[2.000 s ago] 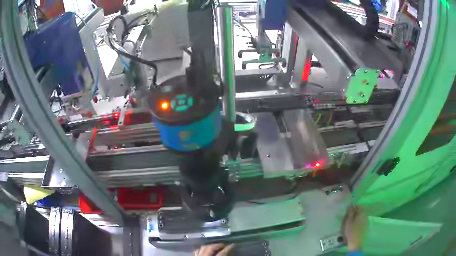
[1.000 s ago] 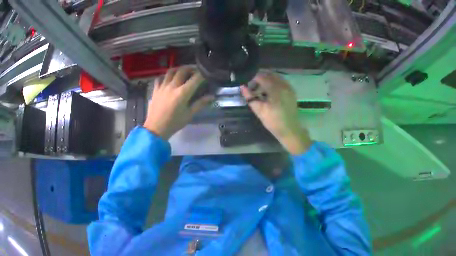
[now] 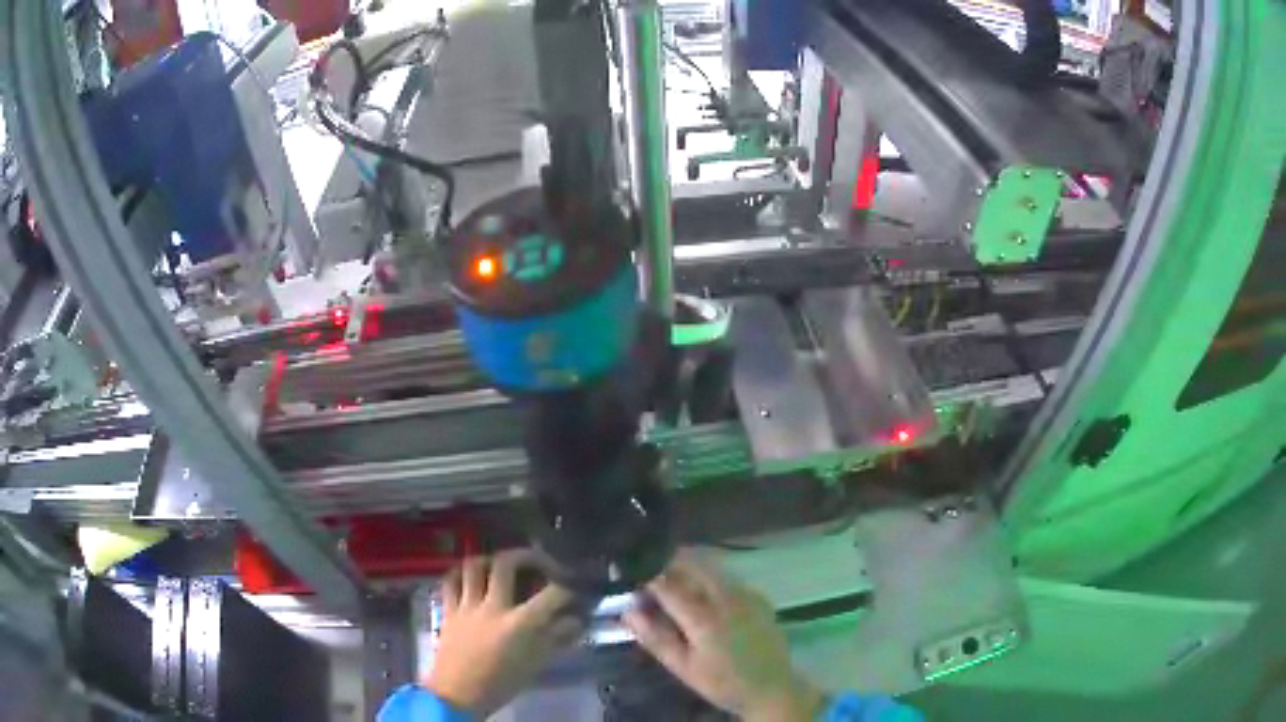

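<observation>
The microscope-like camera (image 3: 550,332), a black cylinder with a blue band and an orange light, stands upright over the work fixture (image 3: 609,615). My left hand (image 3: 494,635) is at the fixture's left side, fingers bent, fingertips close to the black lens end. My right hand (image 3: 719,635) is at the right side, fingertips at the silver part of the fixture under the lens. The lens end partly hides the fingertips, and I cannot tell whether either hand holds a small part. A dark bar lies on the front plate between my hands, partly cut off.
A red tray (image 3: 409,543) is behind left. Black bins (image 3: 261,656) with silver dividers are at far left. The button panel (image 3: 969,647) is on the base plate's right front corner. Conveyor rails (image 3: 395,423) run behind. Grey posts (image 3: 1114,268) flank both sides.
The view tilted down, then back up. Both hands came to the fixture from the front edge and button panel. Since one second ago they remain under the lens; the right hand's dark item is no longer visible.
</observation>
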